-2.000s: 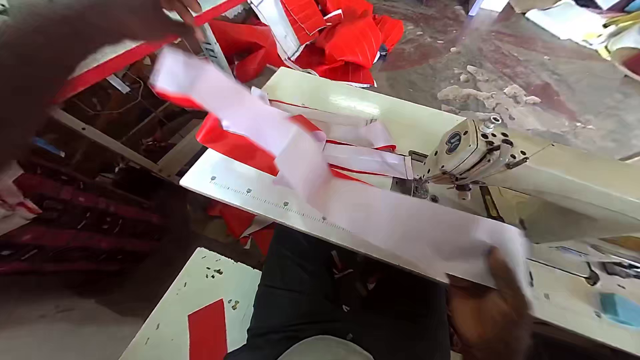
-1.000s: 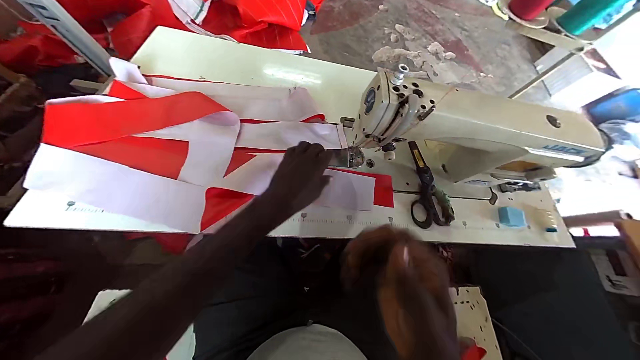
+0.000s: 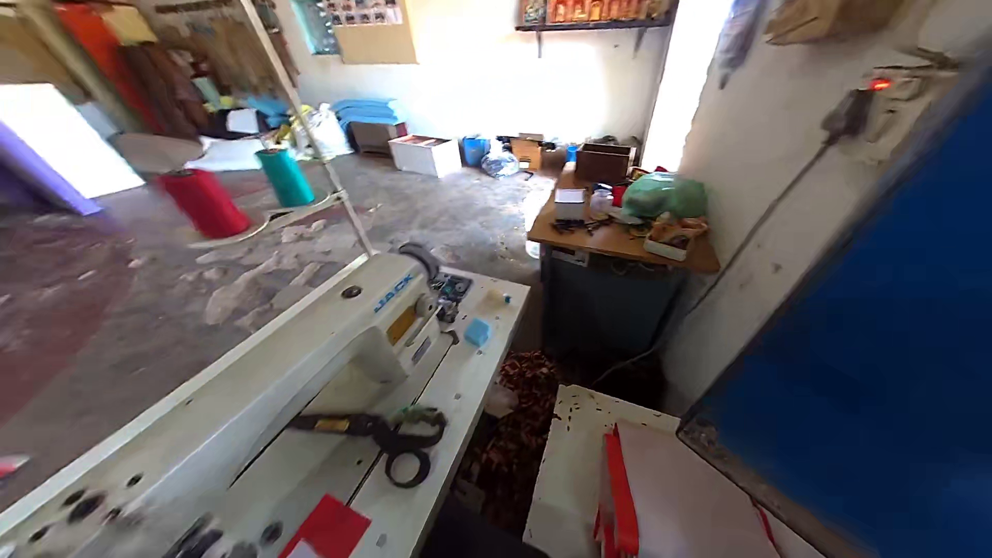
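Neither my left hand nor my right hand shows in the head view. A white Jack sewing machine (image 3: 310,353) runs from the lower left toward the middle. Black-handled scissors (image 3: 387,438) lie on the machine table beside its arm, a green wrapping on one handle. The end of a red and white fabric strip (image 3: 329,531) reaches in at the bottom edge. At the lower right, a stack of white and red fabric pieces (image 3: 682,496) rests on a white board.
A light blue block (image 3: 477,332) sits near the table's end. Red (image 3: 203,203) and green (image 3: 285,177) thread cones stand behind the machine. A cluttered wooden desk (image 3: 612,240) is farther back. A blue panel (image 3: 876,372) fills the right side, below a wall socket (image 3: 891,108).
The view has swung far to the right. Both hands, one on the fabric strip a second ago, have gone out of view.
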